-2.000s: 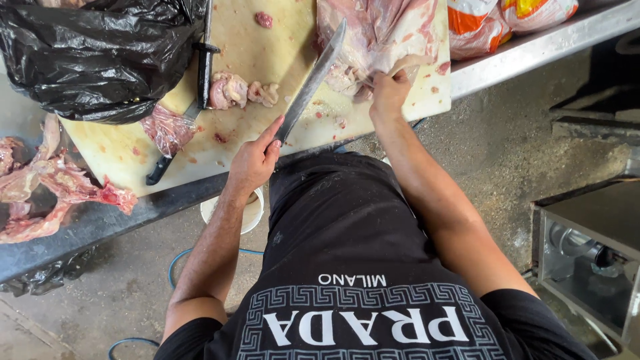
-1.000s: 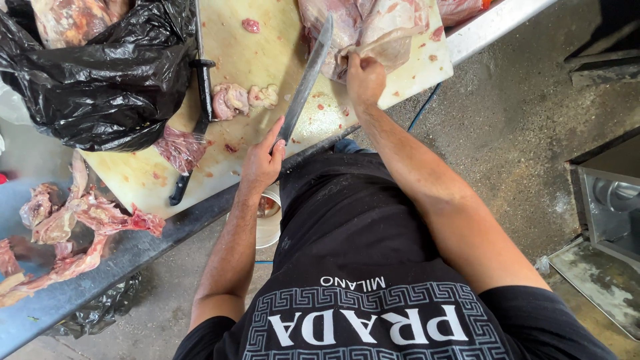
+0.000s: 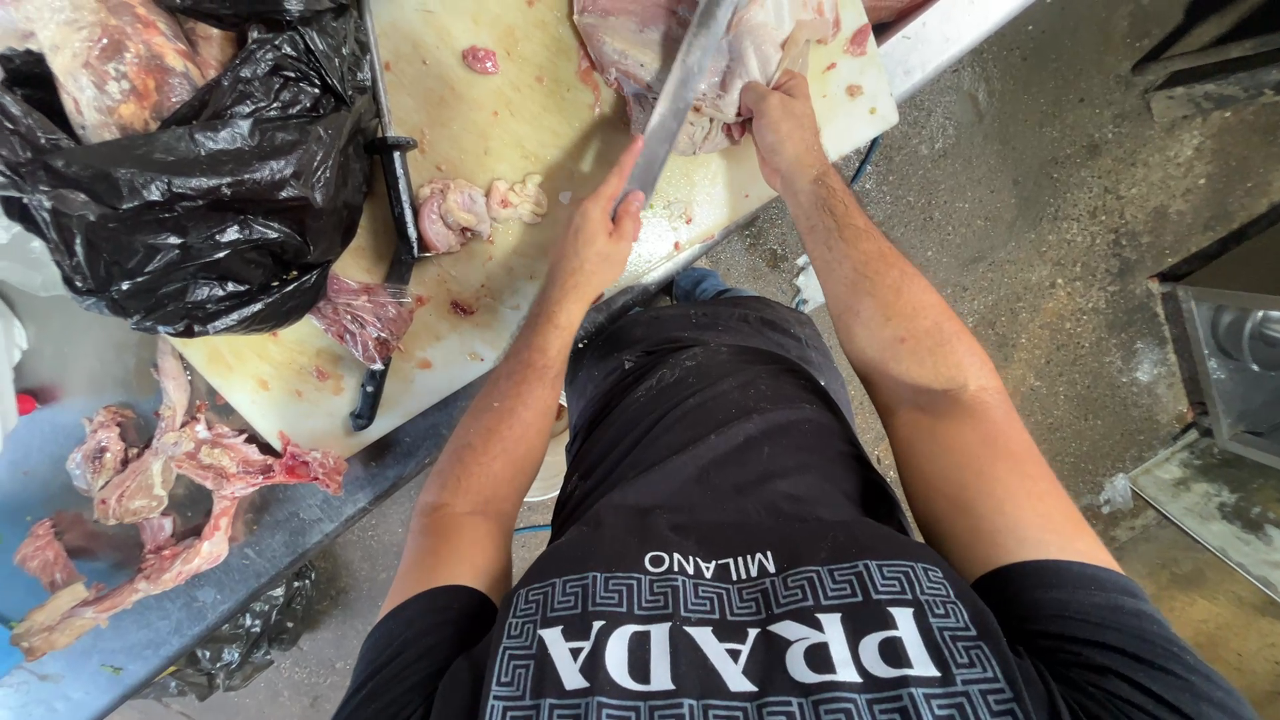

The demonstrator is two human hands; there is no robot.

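Observation:
My left hand (image 3: 597, 235) is closed around the handle of a long knife (image 3: 680, 100), its wide blade angled up and to the right over a large piece of raw meat (image 3: 640, 45). The handle itself is hidden in the fingers. My right hand (image 3: 782, 125) pinches a pale flap of skin or membrane at the meat's near right edge. The meat lies on a yellowed white cutting board (image 3: 540, 310) and runs out of view at the top. Small fatty trimmings (image 3: 455, 213) lie on the board left of my left hand.
Left on the board are a sharpening steel (image 3: 398, 190), a black-handled knife (image 3: 370, 398) partly under plastic-wrapped meat (image 3: 365, 318), and a black plastic bag (image 3: 220, 190) holding meat. Meaty bones (image 3: 190, 465) lie on the metal table (image 3: 300, 510) at lower left. A metal-framed unit (image 3: 1240, 340) stands at right.
My right hand has drawn the pale flap from the meat's right side toward its near edge. The knife stays in my left hand over the meat. The view has shifted somewhat.

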